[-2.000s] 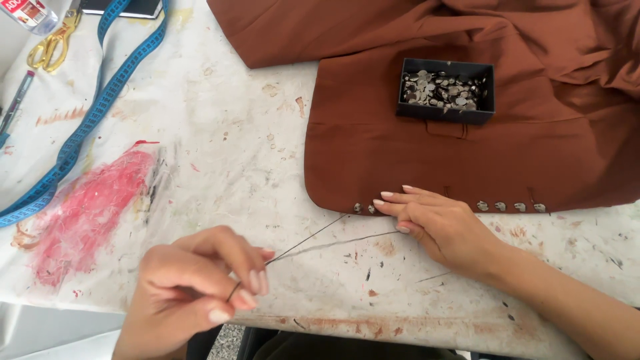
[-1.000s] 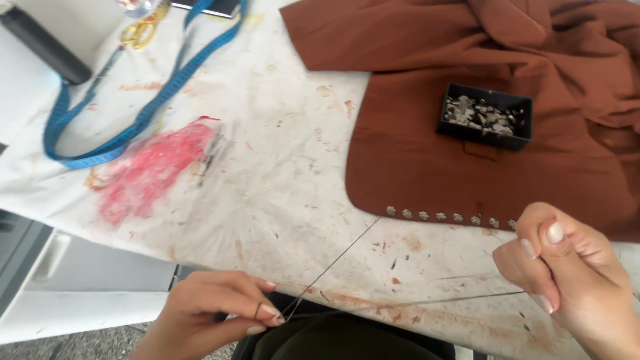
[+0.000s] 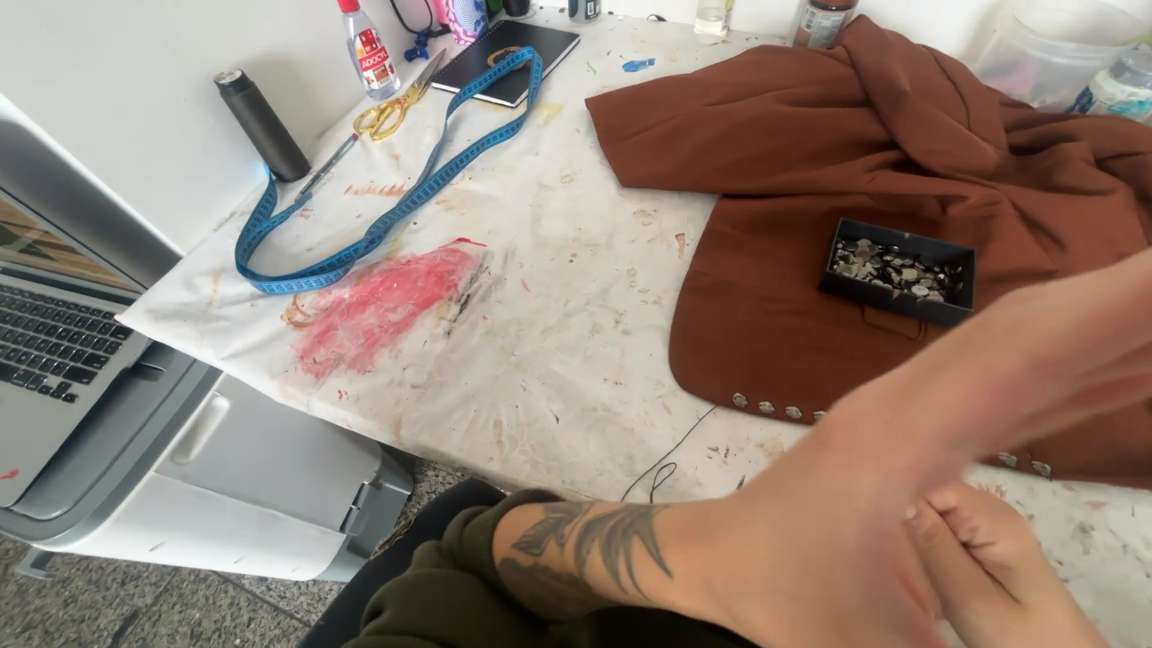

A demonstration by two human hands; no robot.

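Observation:
Blurred and large in front of the brown garment point(image 3: 765, 297), my left hand point(image 3: 837, 531) stretches to the right from a tattooed forearm in a dark green sleeve. It overlaps my right hand point(image 3: 990, 549), whose fingers are curled; what either hand holds is hidden. A dark thread point(image 3: 670, 450) runs from the garment's hem, loops on the white-covered table and passes behind my left wrist. Several silvery embellishments point(image 3: 766, 408) line the hem, partly covered by my hand. On the cloth lies a black box point(image 3: 936, 310) of small silvery pieces.
Left on the table point(image 3: 558, 378) are a blue tape measure point(image 3: 387, 229), gold-handled scissors point(image 3: 387, 117), a pen point(image 3: 328, 166), a black notebook point(image 3: 549, 58), a dark cylinder point(image 3: 261, 126) and a clear bottle point(image 3: 367, 54). A laptop point(image 3: 54, 351) rests beside the table's edge. Containers stand behind the garment.
My hands were apart with thread stretched between them; now they overlap at lower right. My left hand has moved right across the view. The view has shifted left.

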